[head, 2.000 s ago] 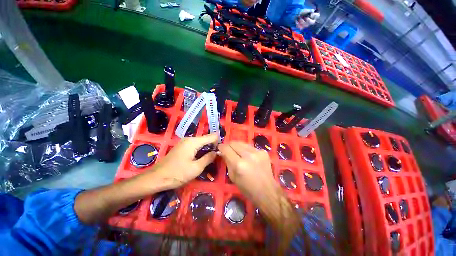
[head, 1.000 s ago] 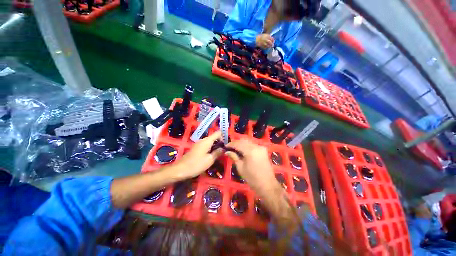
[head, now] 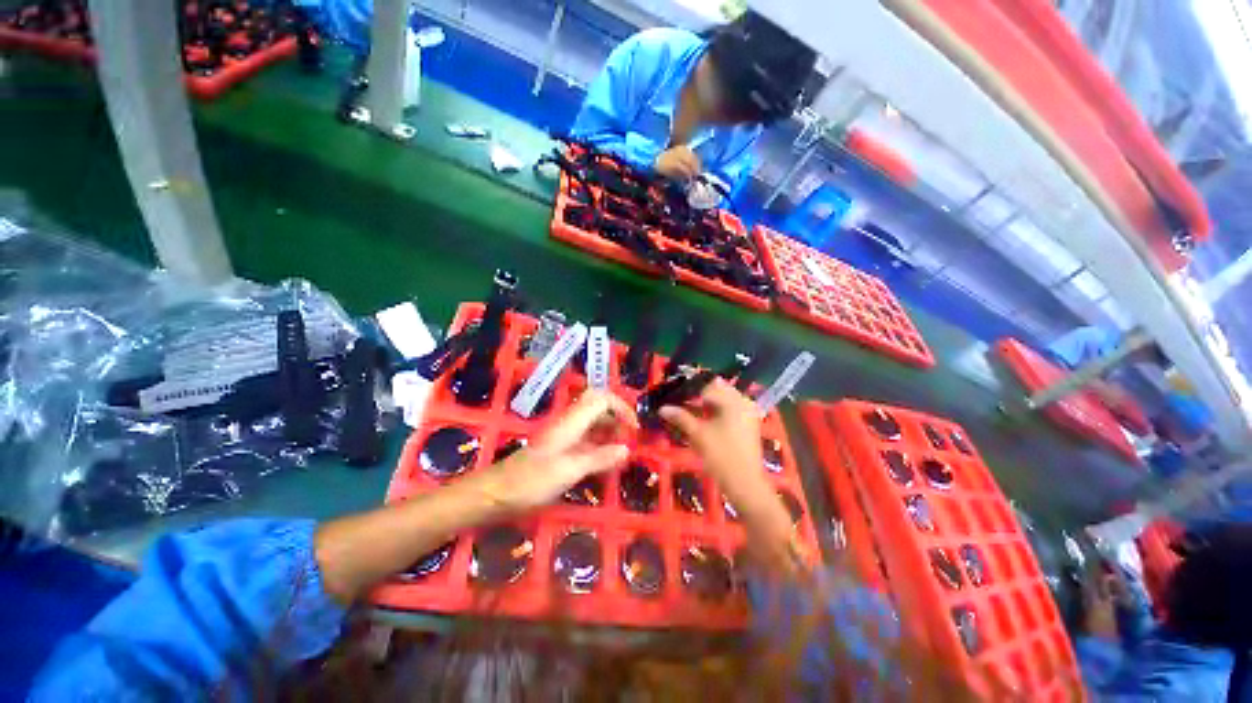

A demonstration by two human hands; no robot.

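The red tray [head: 453,595] lies in front of me, with dark round watch heads [head: 577,560] in its pockets, some with orange tabs. Black strap halves [head: 479,354] and pale strap halves [head: 551,371] stand up along its far side. My left hand [head: 570,451] is over the tray's middle, just below the pale straps, with fingers curled; whether it holds something small is unclear. My right hand [head: 724,437] is just to its right, fingertips on a dark watch piece [head: 671,396] at the far rows. The hands are slightly apart. The fingers partly hide the piece and nearby pockets.
A clear plastic bag [head: 83,453] with black and pale straps lies at left, beside white paper slips [head: 405,331]. Stacked red trays [head: 1009,584] are at right. Across the green bench [head: 330,227], a person in blue works over a strap-filled tray [head: 748,286]. A metal upright [head: 168,192] stands far left.
My hands were together at the dark piece below the pale straps; now they are apart, the right hand farther right and up with a dark piece. The view has shifted.
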